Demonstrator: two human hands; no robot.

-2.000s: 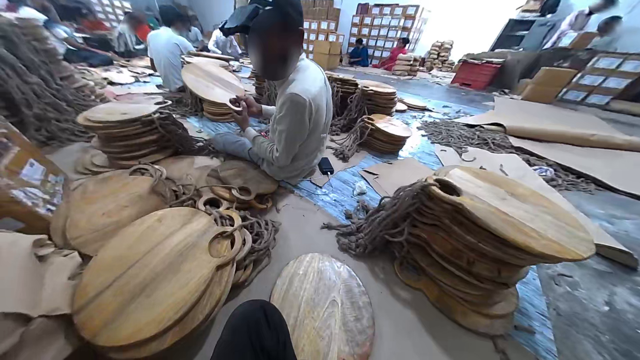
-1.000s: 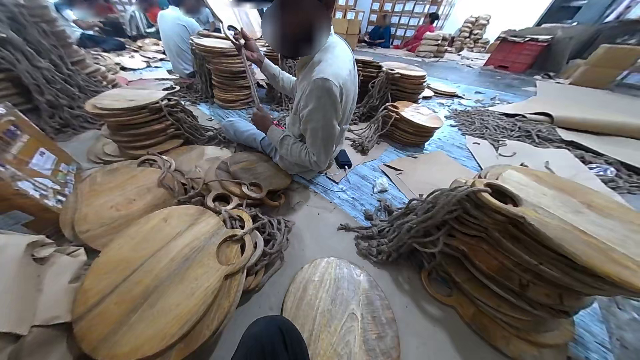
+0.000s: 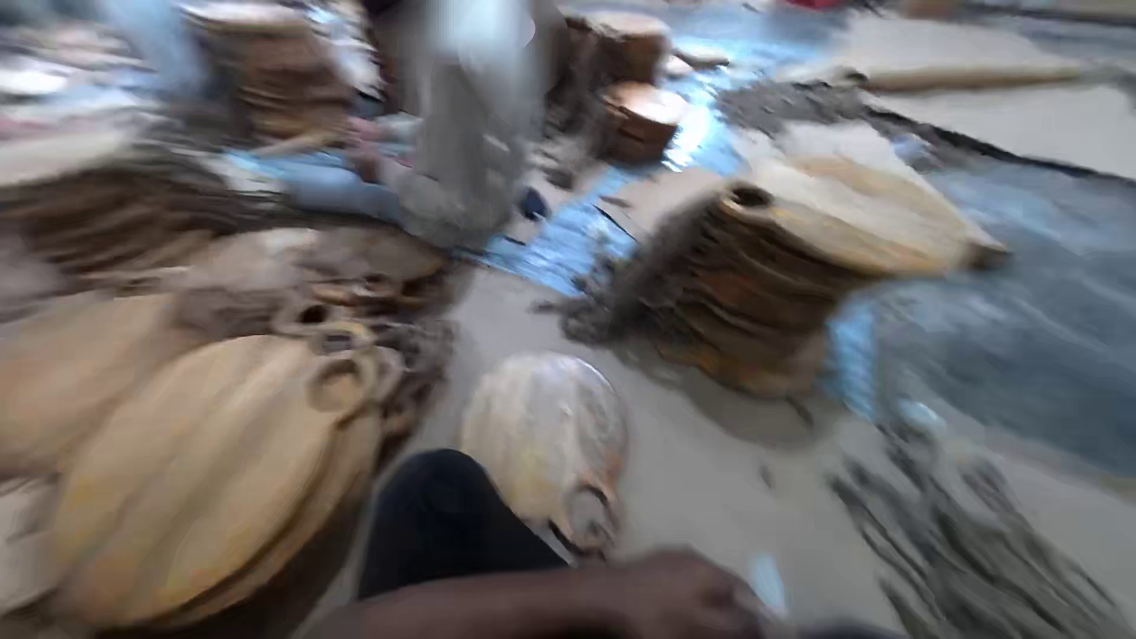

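The frame is badly blurred. My left hand (image 3: 683, 595) reaches in along the bottom edge, its forearm coming from the left; the fingers are too smeared to read. A small pale strip (image 3: 768, 583) shows beside it, and whether it is held cannot be told. Just above the hand, a round wooden board (image 3: 541, 435) with a ring handle lies on brown sheeting, close to my dark-clothed knee. To the left are stacked round wooden boards (image 3: 204, 479) with ring handles. My right hand is not recognisable; a dark shape at the bottom edge is unclear.
A tall, leaning stack of wooden boards (image 3: 772, 293) with rope stands at right. Loose grey rope (image 3: 976, 532) lies at lower right. A seated person (image 3: 461, 133) is ahead, near more board stacks (image 3: 266, 80). Cardboard sheets (image 3: 1021, 124) lie at upper right.
My left hand and forearm have come into view at the bottom. The view has swung down and to the right, bringing the single board's ring handle and the loose rope into sight.
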